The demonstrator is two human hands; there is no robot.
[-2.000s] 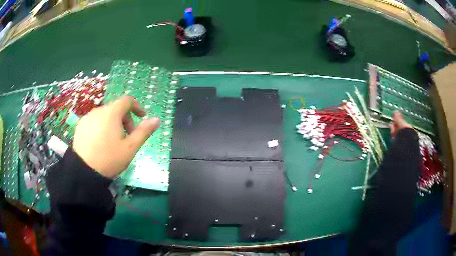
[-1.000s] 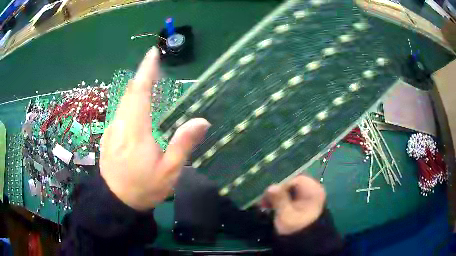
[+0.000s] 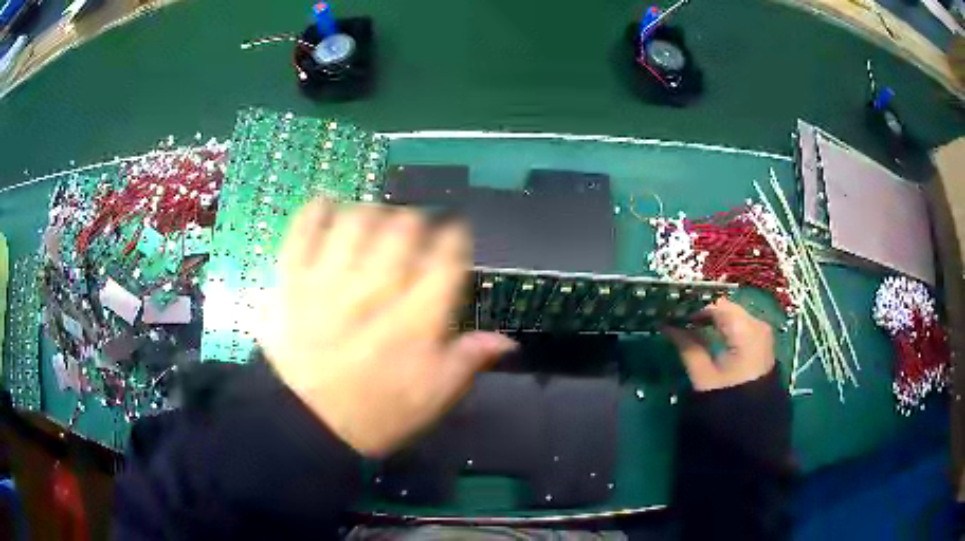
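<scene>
A green PCB panel (image 3: 593,301), seen steeply tilted and foreshortened, is above the black plates (image 3: 550,227). My right hand (image 3: 730,343) grips its right end between thumb and fingers. My left hand (image 3: 370,317), blurred, is over the panel's left end with the thumb pointing right; it hides that end, and whether it grips the panel cannot be told. Another green PCB panel (image 3: 302,159) lies left of the plates, partly behind my left hand.
At left is a heap of wired boards (image 3: 159,248). At right are red wire leads (image 3: 730,248), pale edge rails (image 3: 820,306), a second wire bundle (image 3: 915,338) and a panel stack (image 3: 878,211). Black round units (image 3: 337,51) stand beyond the white line.
The right hand took a panel from the stack at right and brought it over the black plates. The panel has since turned from broad view to nearly edge-on. The stack's top now shows pinkish-grey.
</scene>
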